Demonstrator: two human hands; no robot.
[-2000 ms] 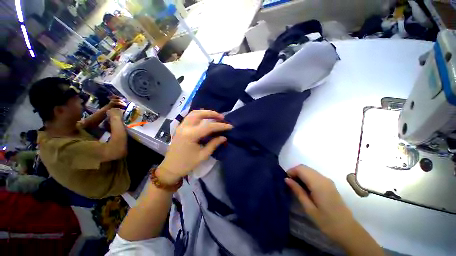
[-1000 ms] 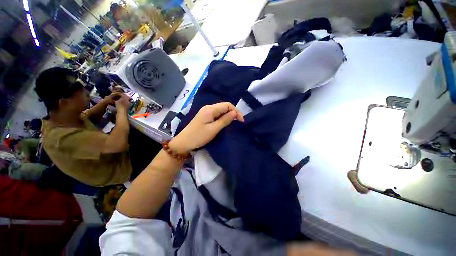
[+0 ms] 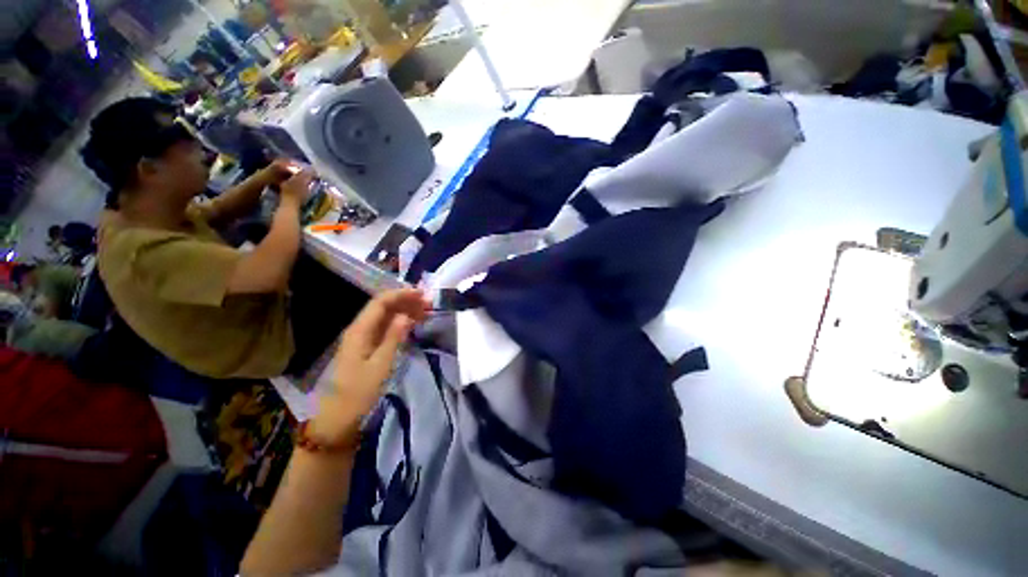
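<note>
The navy and grey-white garment (image 3: 614,265) lies in a loose heap on the white table, its grey part (image 3: 524,496) hanging over the front edge toward me. My left hand (image 3: 378,344) is at the heap's left side, its fingertips closed on the end of a small dark tab (image 3: 453,299) that joins the navy fabric. Another narrow dark tab (image 3: 690,362) sticks out from the navy part's right side. Only a blurred, skin-toned sliver of my right hand (image 3: 733,568) shows at the bottom edge; its fingers are hidden.
The sewing machine head (image 3: 975,242) and its lit needle plate (image 3: 891,338) are at the right. A measuring scale (image 3: 778,530) runs along the table's front edge (image 3: 857,524). A coworker (image 3: 192,248) sits at the left by a grey machine (image 3: 361,141). Red fabric (image 3: 79,451) lies lower left.
My left hand has moved left and down off the navy fabric, to the tab. My right hand has dropped from the garment's right side to the bottom edge. The right-side tab now sticks out.
</note>
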